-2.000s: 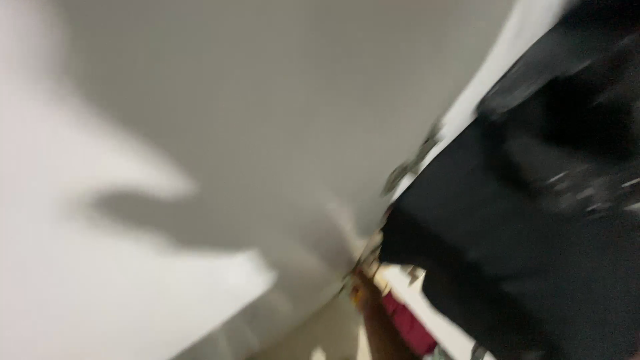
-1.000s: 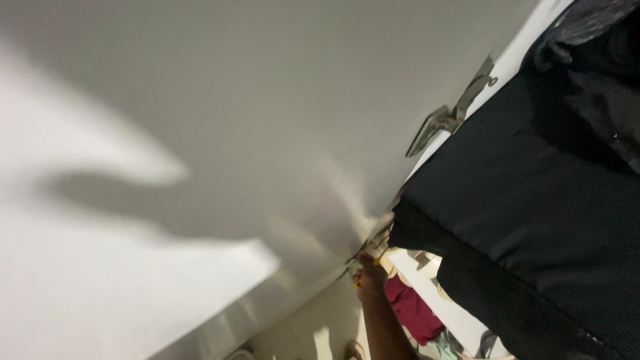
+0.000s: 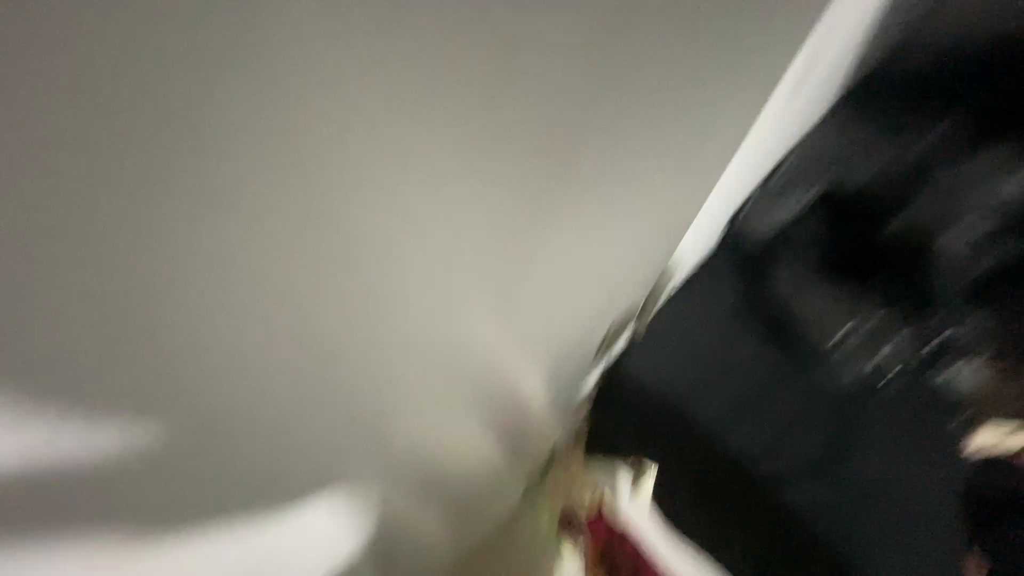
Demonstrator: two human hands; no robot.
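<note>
A large, smooth pale panel fills the left and middle of the head view, with blurred shadows and bright patches on it. Black fabric, perhaps clothing, covers much of the right side. Between them runs a slanting white edge. A blurred metal fitting lies along that edge. Neither my left hand nor my right hand can be made out, so what they touch is hidden. Motion blur hides finer detail.
Dark red cloth shows at the bottom, beside a white strip. A small pale shape, too blurred to name, lies at the far right edge.
A forearm and a hand seen at the panel's lower edge earlier can no longer be made out. The shadow on the panel has changed shape. The view has shifted and blurred.
</note>
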